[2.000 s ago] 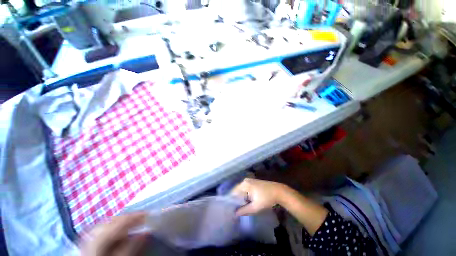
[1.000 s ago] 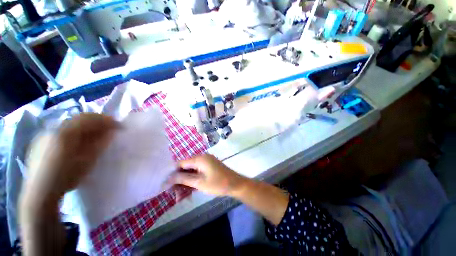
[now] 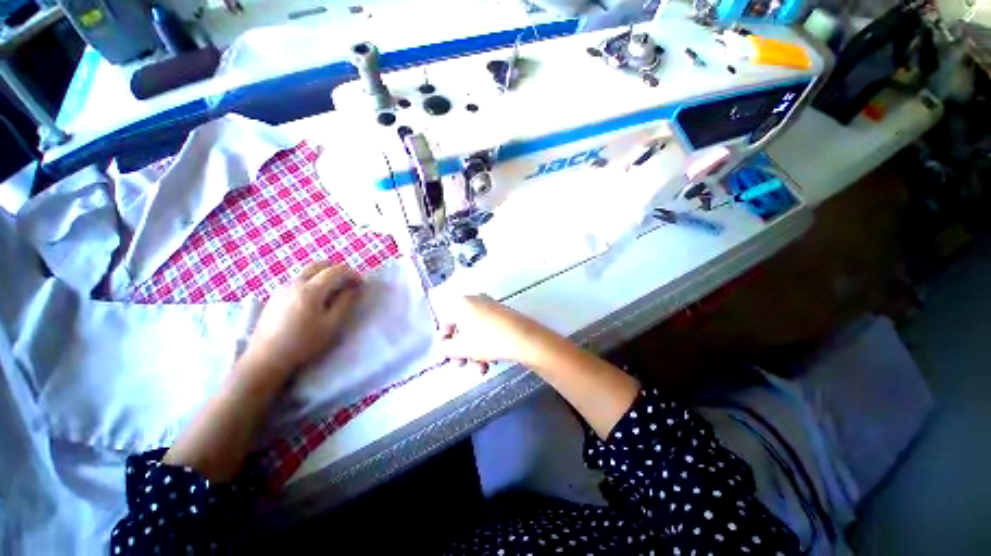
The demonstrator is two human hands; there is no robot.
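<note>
A red checked garment panel [image 3: 255, 239] lies on the table left of the needle area. A pale grey-white cloth piece [image 3: 369, 337] lies over it, its right edge by the presser foot [image 3: 438, 261] of the white sewing machine [image 3: 565, 168] with "JACK" lettering. My left hand [image 3: 310, 310] rests on the pale piece with fingers curled; whether it grips cloth is unclear. My right hand [image 3: 473, 331] is at the piece's right edge, just in front of the presser foot, with fingertips at the cloth and partly hidden. More pale cloth [image 3: 65, 358] spreads to the left.
A black control panel [image 3: 744, 109] is at the head's right end. A blue tray [image 3: 766, 193] and a small tool [image 3: 690, 220] lie at the right table end. A folded pale stack [image 3: 858, 402] is right of my lap. Another machine's table [image 3: 293, 54] stands behind.
The pale piece now lies flatter, with its edge at the presser foot. My left hand has come down onto it and moved right. My right hand has moved right and up, nearer the needle.
</note>
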